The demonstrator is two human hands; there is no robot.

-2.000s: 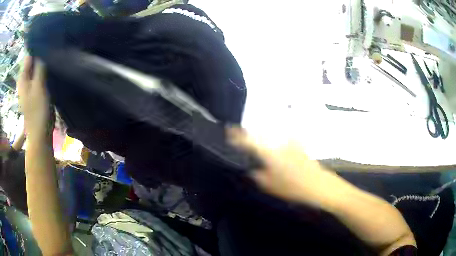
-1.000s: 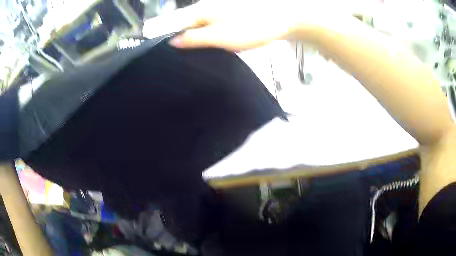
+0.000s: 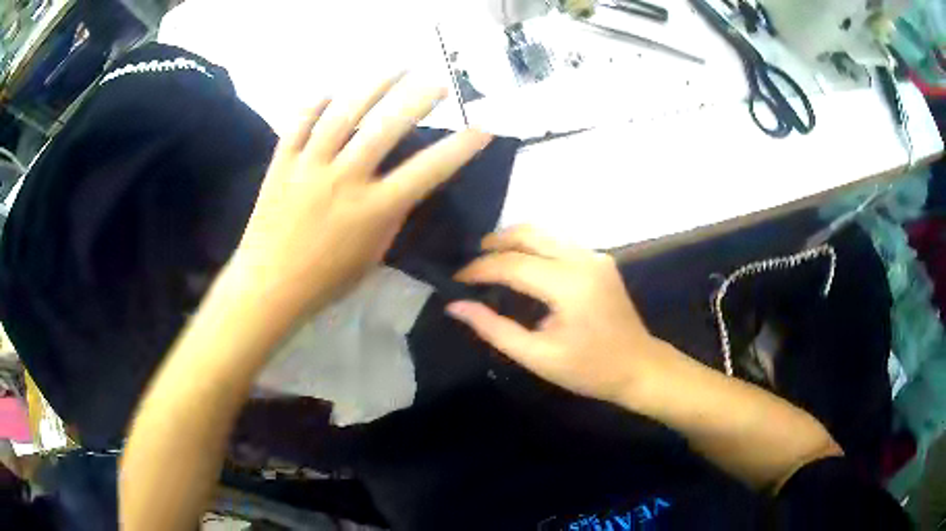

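Observation:
A large black garment [image 3: 124, 218] is spread over the left of the white table and hangs over its front edge. A pale cloth piece [image 3: 358, 347] shows within it, below my hands. My left hand [image 3: 337, 202] lies flat on the black cloth with its fingers spread. My right hand [image 3: 560, 306] has thumb and fingers curled around the black cloth edge, right of the pale cloth; the fingertips partly hide the hold.
Black-handled shears [image 3: 773, 93] lie on the white table [image 3: 643, 176] at the upper right. A thin silver tool [image 3: 643, 39] lies left of them. The table's front edge runs below. Black cloth with a pale corded trim [image 3: 773, 264] is at the right.
My left hand has come from the left edge onto the cloth. My right hand has moved down from the garment's top edge. The garment lies lower and the pale cloth now shows.

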